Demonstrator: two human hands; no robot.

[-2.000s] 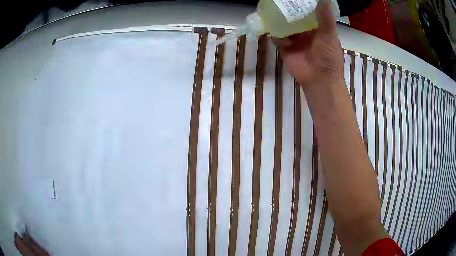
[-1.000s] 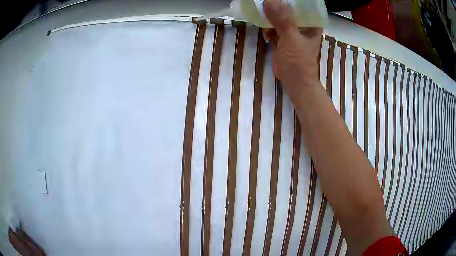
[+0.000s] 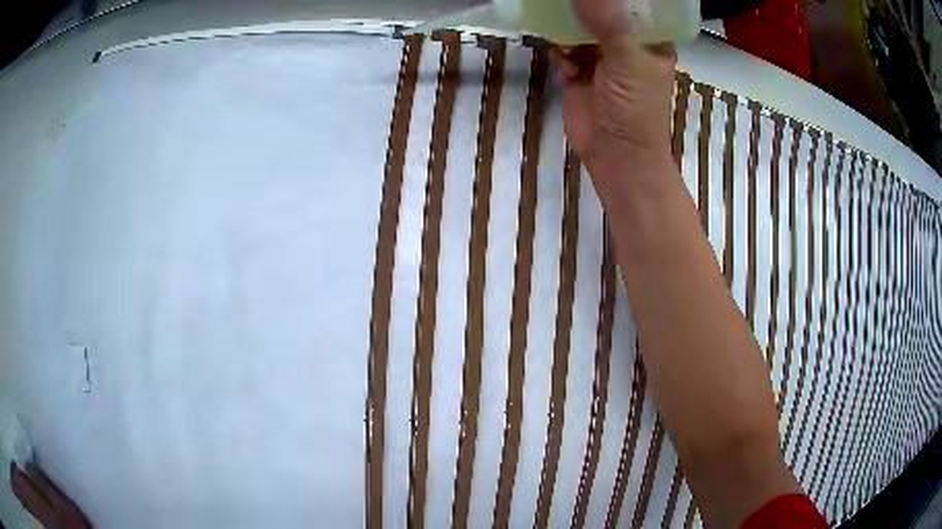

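My right hand grips the translucent pale yellow glue bottle at the top of the frame, tilted on its side with its nozzle pointing left. The nozzle is faint and reaches toward the far ends of the leftmost strips. Long brown strap strips lie in parallel rows on the white cover sheet. My right forearm hides part of several strips. My left hand is cut off at the lower left edge, with a blurred whitish thing by its fingers; its grip cannot be told.
The strips run on to the right in close rows. The table's far edge curves along the top. Beyond it are a red object and dark shapes. A small dark mark shows on the sheet at the left.
The bottle and my right hand first moved left, then slightly right over the last second. The strips have shifted left and up in view. My left hand has shifted slightly left.
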